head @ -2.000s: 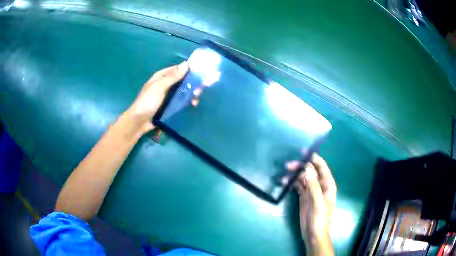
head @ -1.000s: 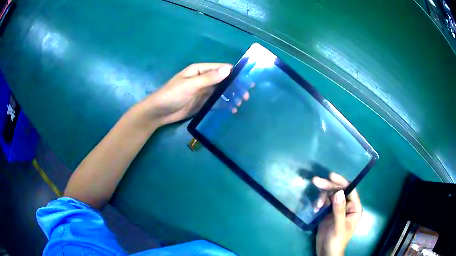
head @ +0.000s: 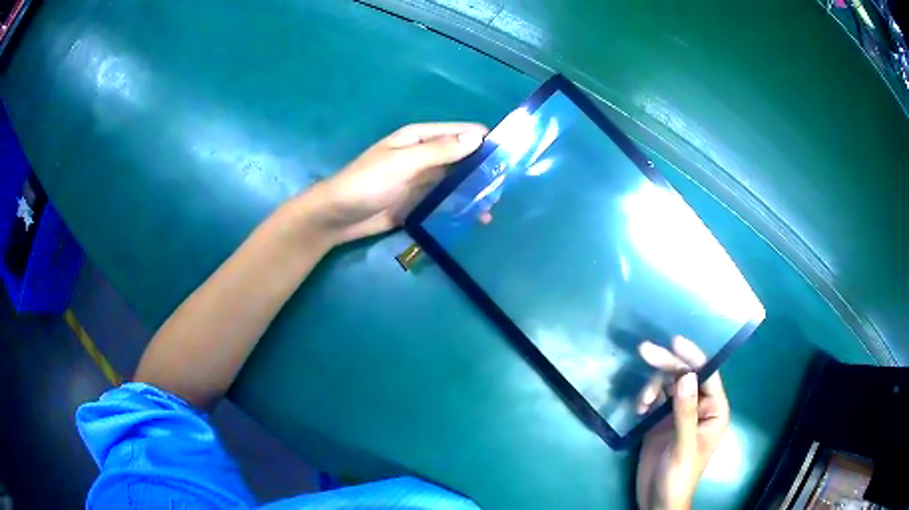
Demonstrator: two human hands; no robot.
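A clear touch panel [head: 538, 269] with a black border is held tilted above the green bench, with bright reflections on its upper right part. My left hand [head: 399, 179] grips its upper left short edge, thumb on top and some fingers seen through the glass. My right hand [head: 686, 428] grips the lower right short edge, thumb on the border and fingers behind the glass. A small gold flex tail [head: 409, 258] sticks out near the panel's left corner, touching no hand.
The black fixture [head: 865, 398] stands at the lower right, cut off by the picture's edge. The green bench [head: 199, 199] has a lengthwise seam beyond the panel. A blue bin [head: 50, 259] is at the left, by a yellow floor line. Blurred items show at the upper right.
Over two seconds the panel and both hands have moved to the right in view and the panel has turned steeper. In the last second it shifted slightly up and its reflections changed. Both hands keep their grip.
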